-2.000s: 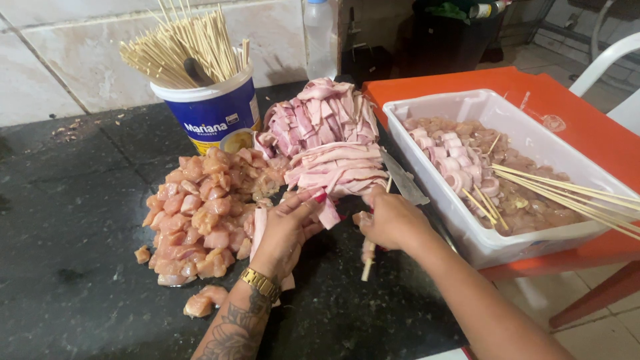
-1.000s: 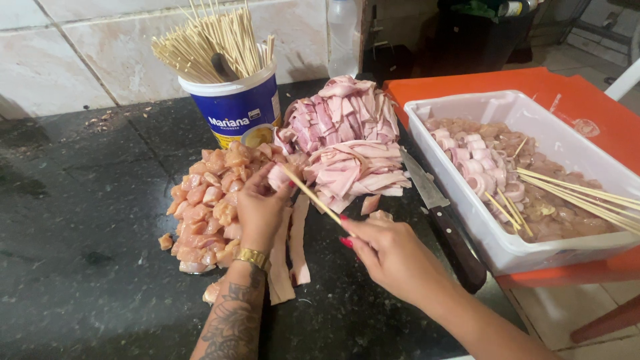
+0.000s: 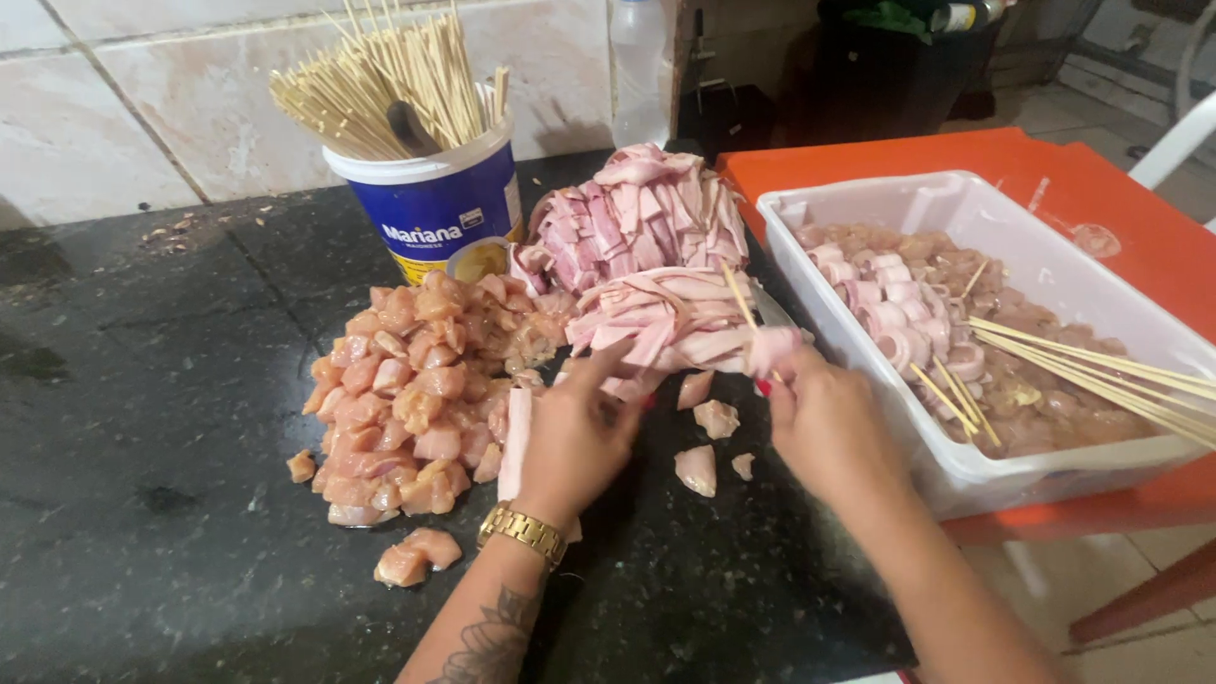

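Observation:
My right hand (image 3: 817, 413) holds a wooden skewer (image 3: 739, 296) with a rolled pale pink meat strip (image 3: 771, 350) on it. Fingers spread, my left hand (image 3: 581, 427) reaches to the front edge of a pile of meat strips (image 3: 665, 318); whether it grips one is unclear. A loose strip (image 3: 515, 442) lies under and beside that hand. To its left is a heap of raw chicken chunks (image 3: 408, 399), and a few small pieces (image 3: 696, 469) lie between my hands. More strips (image 3: 646, 218) are piled behind. A knife blade (image 3: 779, 318) shows partly behind my right hand.
A blue and white Mariana bucket (image 3: 432, 204) full of skewers stands at the back, near a plastic bottle (image 3: 640, 76). At the right, a white plastic tub (image 3: 1073, 228) with meat, rolled skewered strips and bare skewers sits on an orange table (image 3: 883, 152). The black stone counter (image 3: 171, 494) has a chicken scrap.
My right hand has brought the skewer away from my left hand, to the right, and a rolled strip now shows on it. My left hand has opened near the strips.

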